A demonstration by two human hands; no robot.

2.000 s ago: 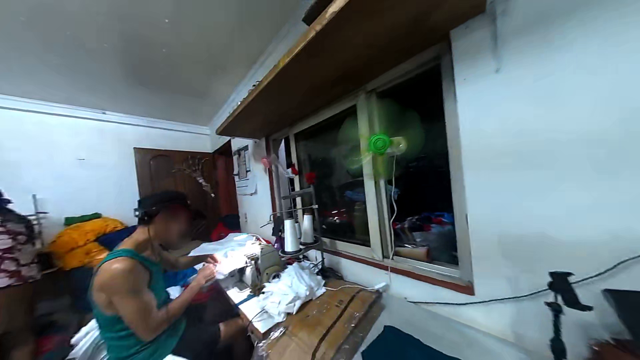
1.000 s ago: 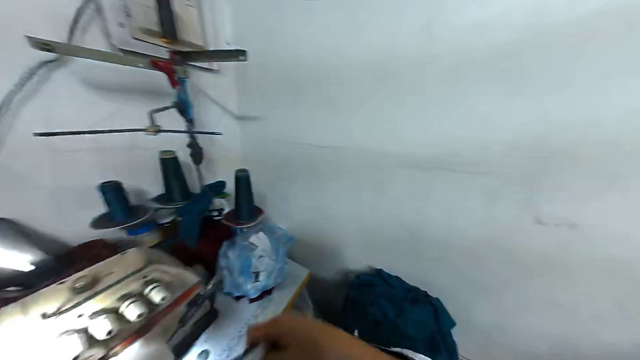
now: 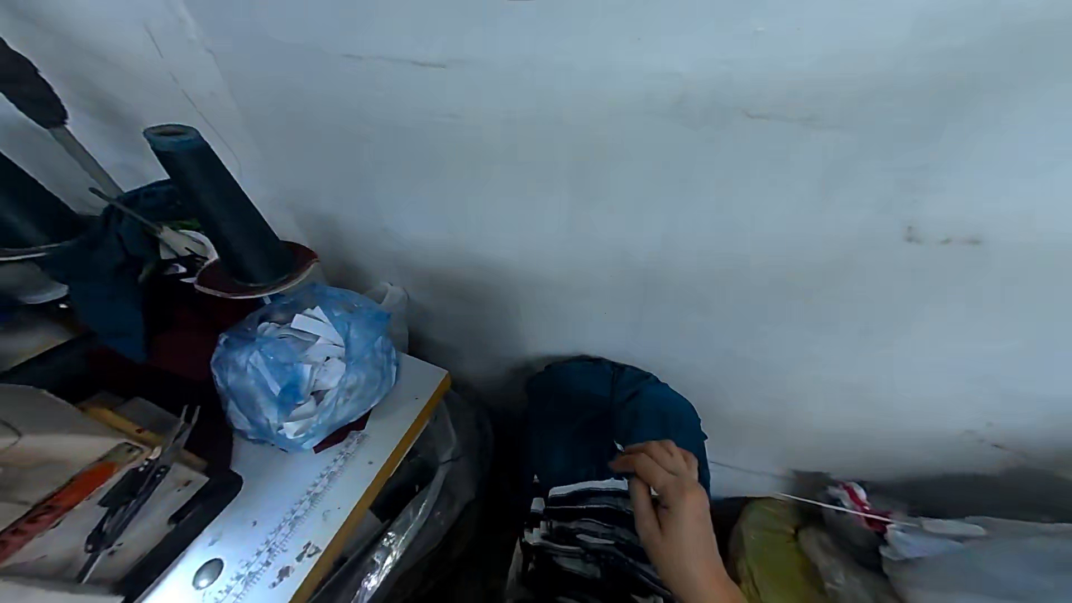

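Note:
My right hand [image 3: 674,511] reaches in from the bottom edge, its fingertips bent together at the top of a stack of dark and white folded fabric pieces [image 3: 586,536]. Just behind the fingers lies a dark teal cloth bundle [image 3: 615,410], against the wall. Whether the fingertips pinch the fabric cannot be told. My left hand is out of view. Left of the stack, a blue plastic bag of white fabric or paper scraps [image 3: 306,368] rests on the white sewing table [image 3: 402,419].
A dark thread cone [image 3: 222,209] stands on a round holder behind the bag. Tweezers [image 3: 138,494] lie on the sewing machine [image 3: 50,469] at left. Clear plastic [image 3: 410,519] hangs beside the table edge. Plastic bags [image 3: 980,553] lie at lower right, with a thin cord above them.
The view has swung from the room and a seated person to this corner. My right hand, low beside the table a second ago, is now at the fabric stack.

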